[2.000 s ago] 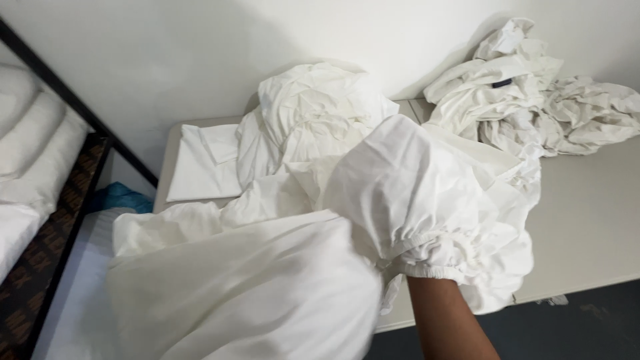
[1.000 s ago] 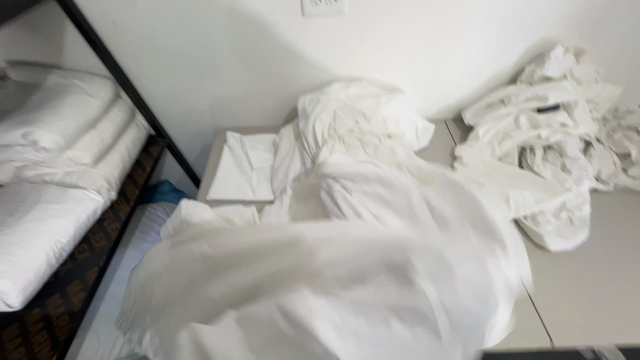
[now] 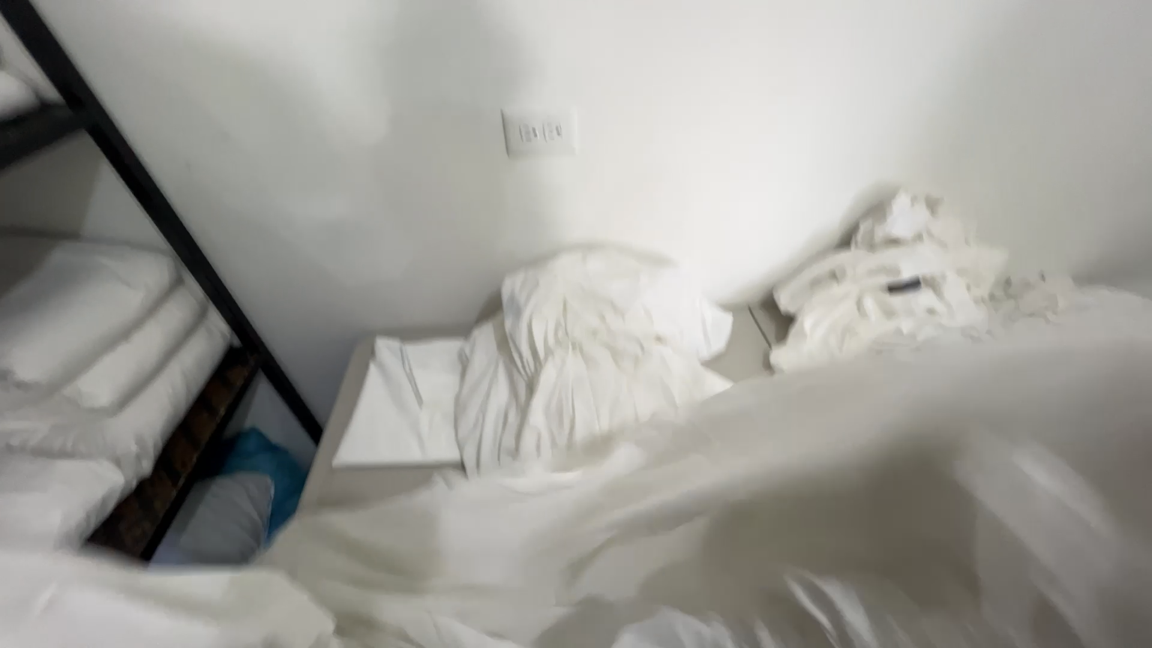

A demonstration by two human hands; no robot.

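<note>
A large white fabric sheet (image 3: 684, 513), blurred by motion, spreads across the lower part of the head view and over the near side of the table. Neither my left hand nor my right hand can be seen, and the frame does not show what they hold. Behind the sheet lies a gathered heap of white cloth (image 3: 594, 351) with many creases. A flat folded white cloth (image 3: 405, 405) lies to its left, at the table's corner. Further right, against the wall, sits a crumpled pile of off-white fabric (image 3: 891, 297) with a small dark tag.
The table edge (image 3: 324, 486) stands near a black-framed shelf (image 3: 171, 211) stacked with white bedding (image 3: 99, 315). Below the shelf are a blue bag (image 3: 270, 463) and a pale bundle (image 3: 220, 522). A wall outlet (image 3: 540, 132) is above the table.
The large sheet, earlier bunched near the middle of the table, now spreads wide to both sides. The right forearm seen two seconds ago is out of sight. The view has tilted upward.
</note>
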